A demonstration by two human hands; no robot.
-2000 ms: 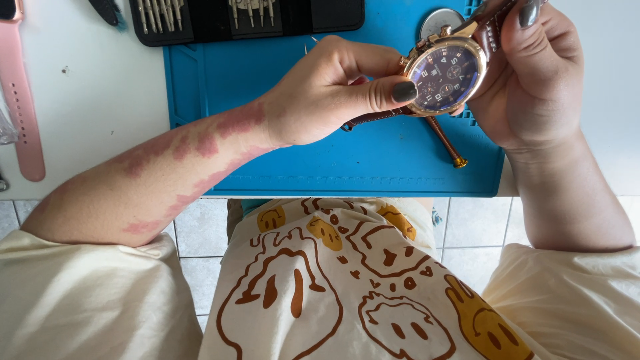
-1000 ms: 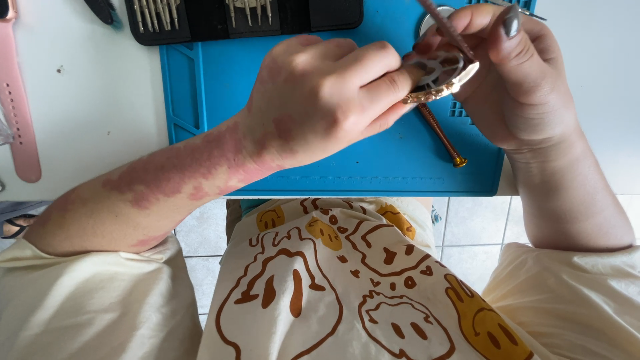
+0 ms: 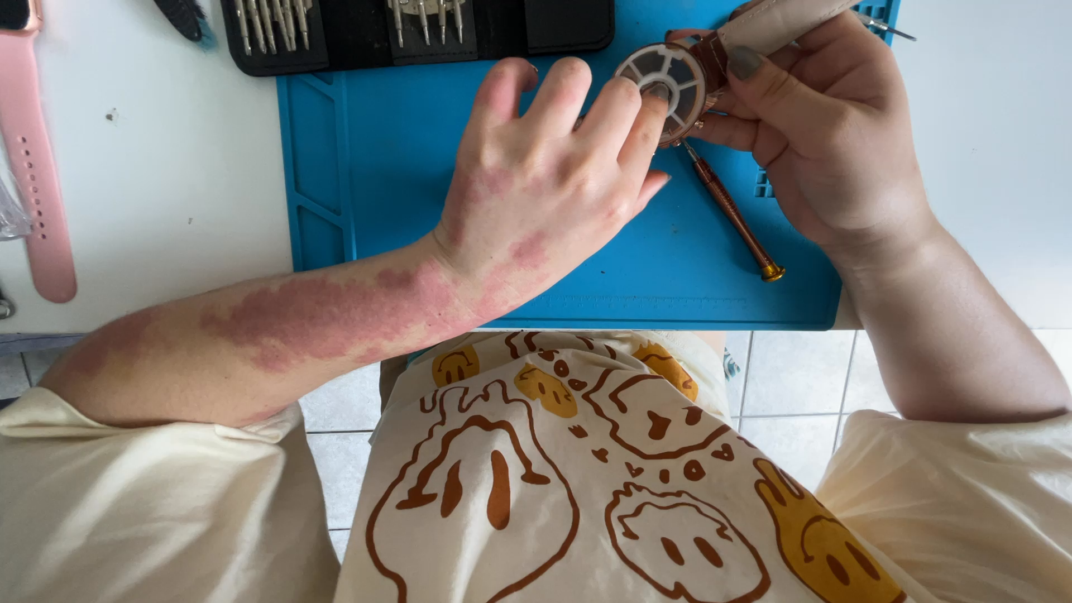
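At the upper right, my right hand (image 3: 821, 126) grips a wristwatch by its leather strap (image 3: 775, 27), whose pale inner side shows. The back of the watch case (image 3: 691, 84), turned toward me, shows a pale spoked ring inside a rose-gold rim. My left hand (image 3: 553, 159) reaches over from the left, palm down, with a fingertip on the middle of that back; its other fingers are partly spread. Just below the watch, a small precision screwdriver (image 3: 737, 218) with a brown handle and gold end cap lies on the blue work mat (image 3: 519, 293).
A black case of screwdriver bits (image 3: 352, 60) lies along the mat's top edge. On the white table (image 3: 201, 159) at the left are a pink watch band (image 3: 42, 184) and a dark brush (image 3: 184, 18). A thin metal tool (image 3: 883, 25) lies at the upper right.
The watch, dial up two seconds ago, has been turned over so its back shows. My left hand has gone from pinching the case rim to laying a finger on the back.
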